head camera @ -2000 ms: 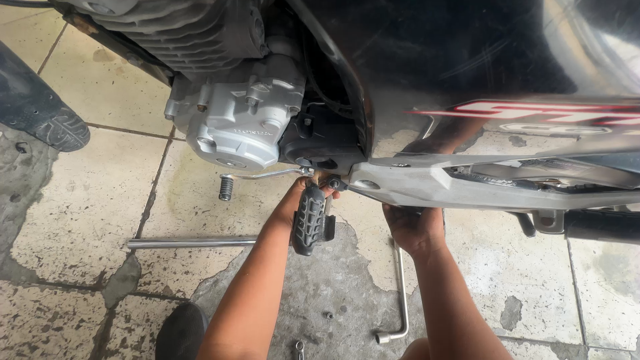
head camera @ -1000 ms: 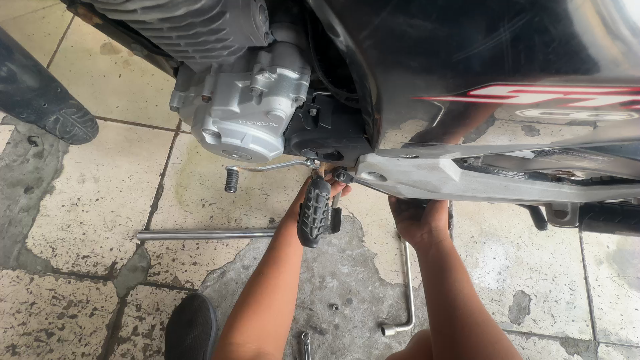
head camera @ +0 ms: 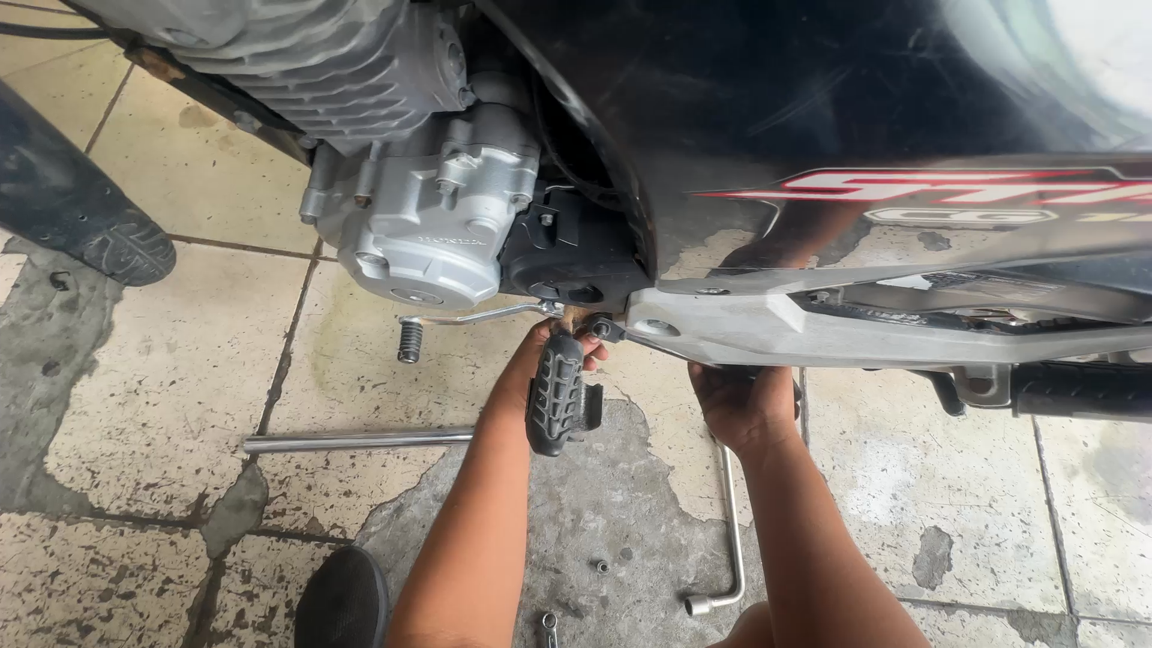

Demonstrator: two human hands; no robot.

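Observation:
A motorcycle's grey engine casing (head camera: 423, 238) and dark side panel (head camera: 810, 108) fill the upper view. My left hand (head camera: 571, 346) reaches in behind the rubber footpeg (head camera: 555, 396), close to the footpeg mount and the inner end of the gear shift lever (head camera: 477, 317). Its fingertips show beside the mount; whether they grip anything is hidden. My right hand (head camera: 742, 400) is under the grey swingarm-side frame cover (head camera: 720, 328), palm up, with its fingers out of sight behind the cover's lower edge. A dark part shows by that hand, but what it holds cannot be told.
On the tiled floor lie a long metal bar (head camera: 360, 440), an L-shaped socket wrench (head camera: 733, 540), a small nut or socket (head camera: 602, 566) and a combination wrench (head camera: 549, 630). A dark shoe (head camera: 342, 598) is at the bottom left, and the front tyre (head camera: 81, 198) at the left edge.

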